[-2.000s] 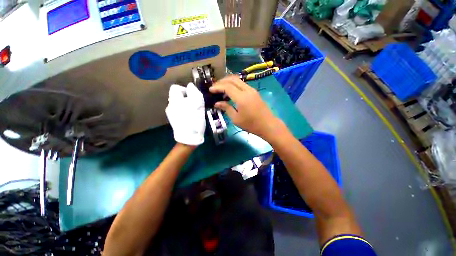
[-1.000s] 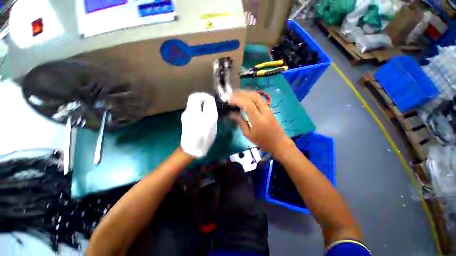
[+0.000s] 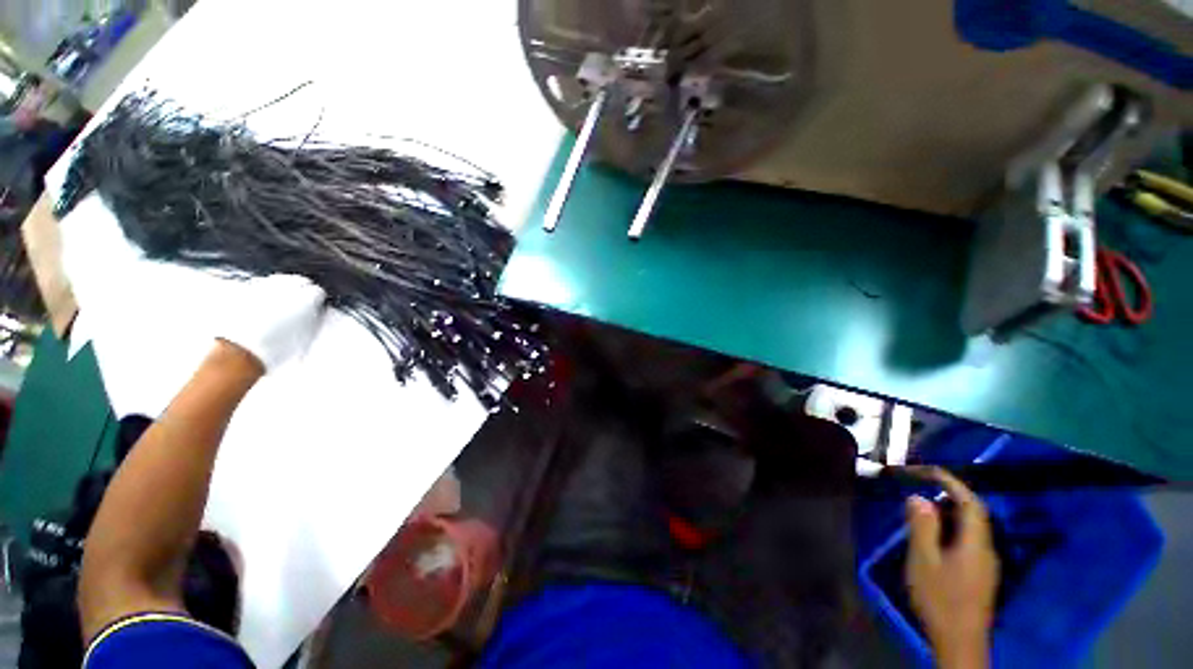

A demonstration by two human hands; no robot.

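Note:
A long heap of black cables (image 3: 314,222) with small shiny end connectors lies on the white-covered table at left. My left hand (image 3: 277,318), in a white glove, is at the near edge of the heap; its fingertips meet the cables, and whether they grip one is hidden. My bare right hand (image 3: 955,555) is low at right, over the blue bin (image 3: 883,575) below the bench. Its thumb and fingers are curved with a dark area between them; I cannot tell a held bundle from the bin's dark contents.
The machine's grey disc (image 3: 772,79) has two silvery rods pointing toward me over the green bench (image 3: 785,281). The metal tying head (image 3: 1034,248) stands at right, with red scissor handles (image 3: 1116,290) and yellow-black pliers (image 3: 1164,196) beyond. A reddish bucket (image 3: 425,575) is below the table.
The view has swung left. My hands have parted from the tying head: the left has gone to the cable heap, the right down to the bin below the bench. The disc no longer looks blurred.

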